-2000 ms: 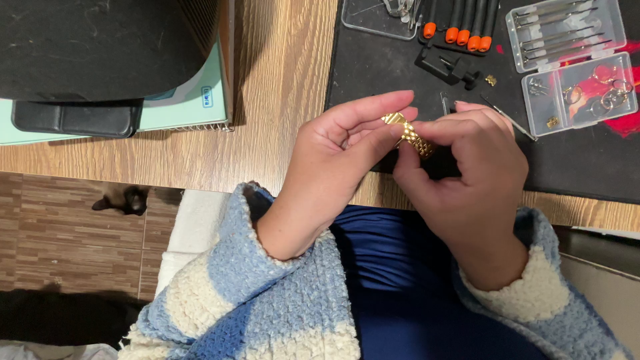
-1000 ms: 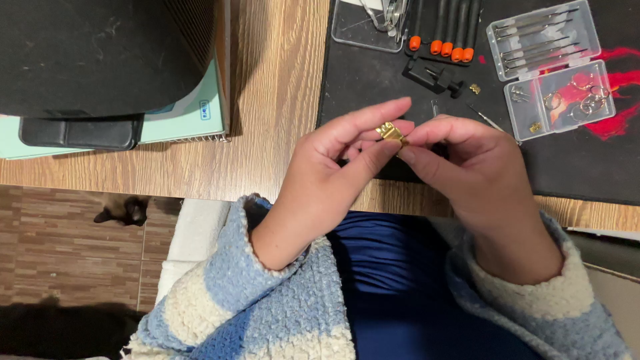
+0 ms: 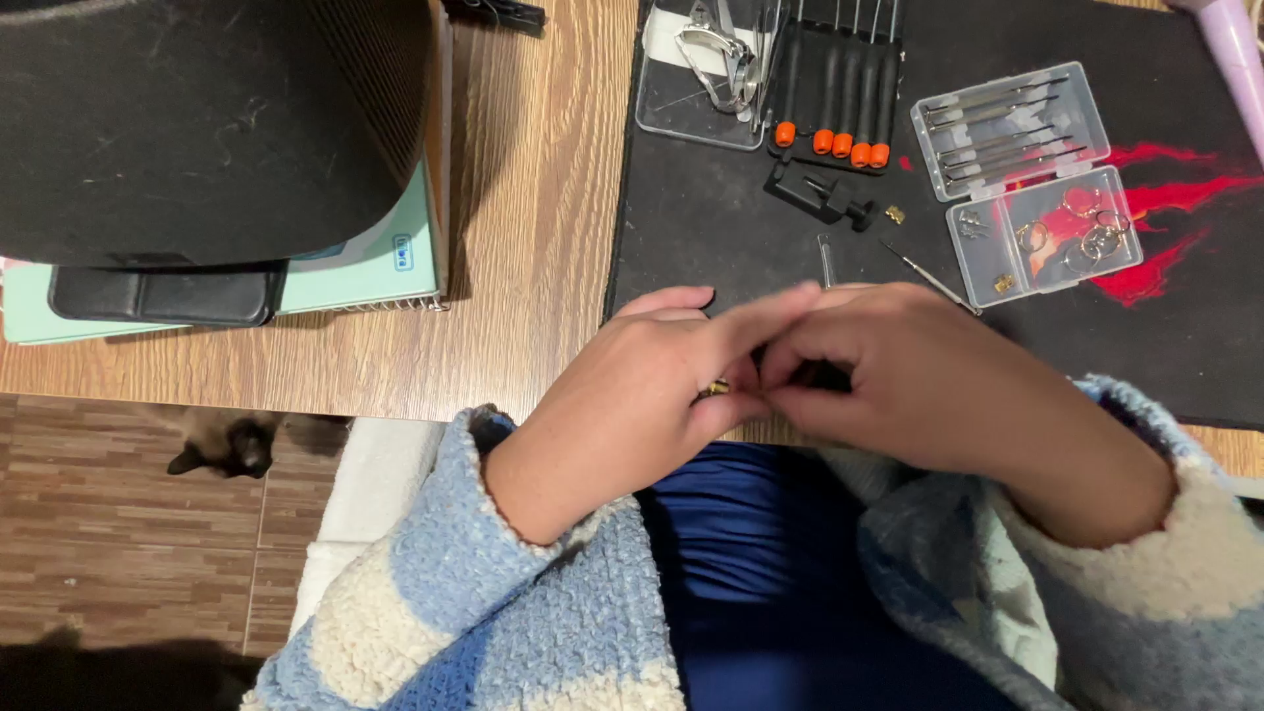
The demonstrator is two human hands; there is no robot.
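My left hand (image 3: pixel 642 380) is closed on a gold-coloured metal link band (image 3: pixel 713 389), of which only a small piece shows between its fingers. My right hand (image 3: pixel 889 365) is up against the left one, its thumb and index finger pinched together at the band; whether they grip it is hidden. Both hands are over the table's front edge. Beyond them on the black mat are a black link-remover tool (image 3: pixel 820 195), a small gold link piece (image 3: pixel 894 214), a clear plastic strip (image 3: pixel 826 261) and a thin metal screwdriver (image 3: pixel 931 277).
A clear tray (image 3: pixel 701 123) with a silver watch, orange-tipped tools (image 3: pixel 841 144) in a black holder, and an open plastic case (image 3: pixel 1047 286) with small screwdrivers and rings lie on the mat. Left are a black object (image 3: pixel 207 128) and a mint notebook (image 3: pixel 365 275). A cat (image 3: pixel 232 444) is on the floor.
The gold band showed between the fingertips in both earlier frames; now the hands cover most of it. My right hand has turned palm down and closed in against my left hand.
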